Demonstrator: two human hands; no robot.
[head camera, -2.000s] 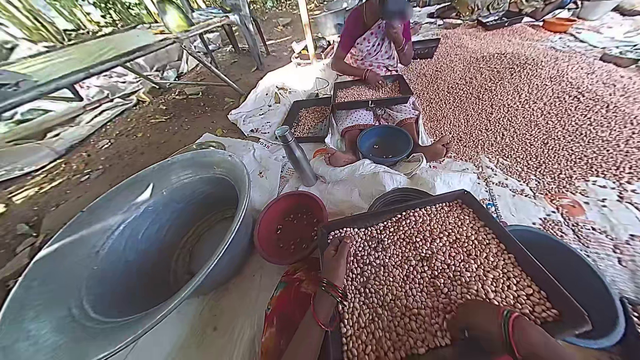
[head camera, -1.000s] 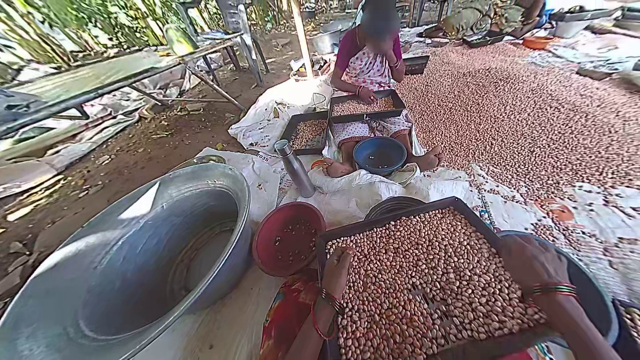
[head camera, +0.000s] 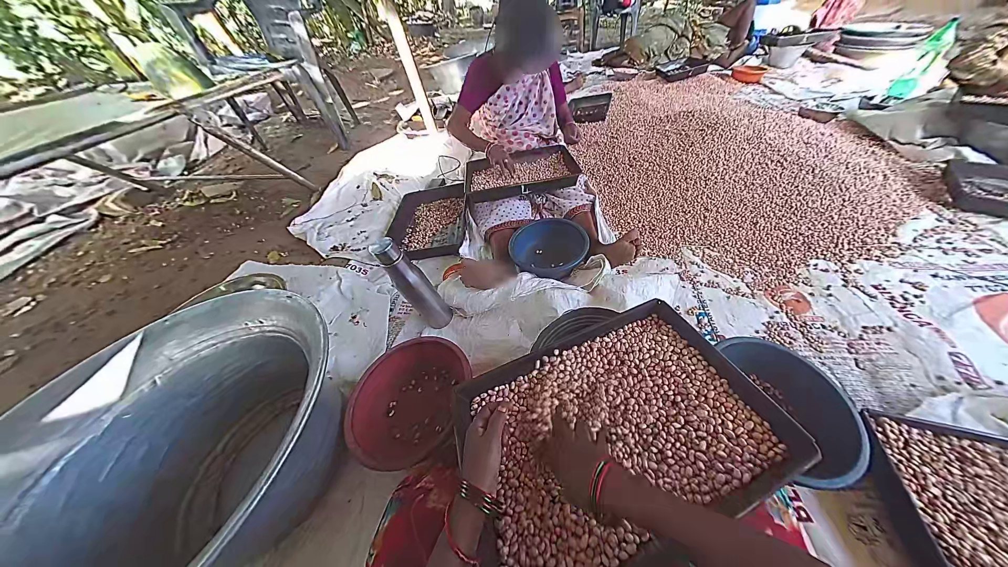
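A dark rectangular tray (head camera: 787, 429) full of pinkish-brown nuts or seeds (head camera: 693, 394) lies tilted over my lap. At its left edge, my left hand (head camera: 487, 437) rests on the wall and the nearest seeds; whether it grips the wall is unclear. My right hand (head camera: 573, 457) is down among the seeds near the middle, fingers partly buried and blurred, so its hold cannot be made out. Left of the tray sits a red bowl (head camera: 362, 409) with a few dark pieces in it. Behind the tray's right corner stands a blue-grey basin (head camera: 854, 441).
A large metal tub (head camera: 315, 331) fills the left. A steel flask (head camera: 413, 287) leans beyond the red bowl. Opposite me, a person (head camera: 516, 110) sits with a tray (head camera: 524, 187) and a blue bowl (head camera: 549, 248). A seed heap (head camera: 748, 173) spreads behind; another filled tray (head camera: 906, 488) lies right.
My right hand has moved from the tray's right side to the seeds near its middle. The seated person's raised hand has come down from the face.
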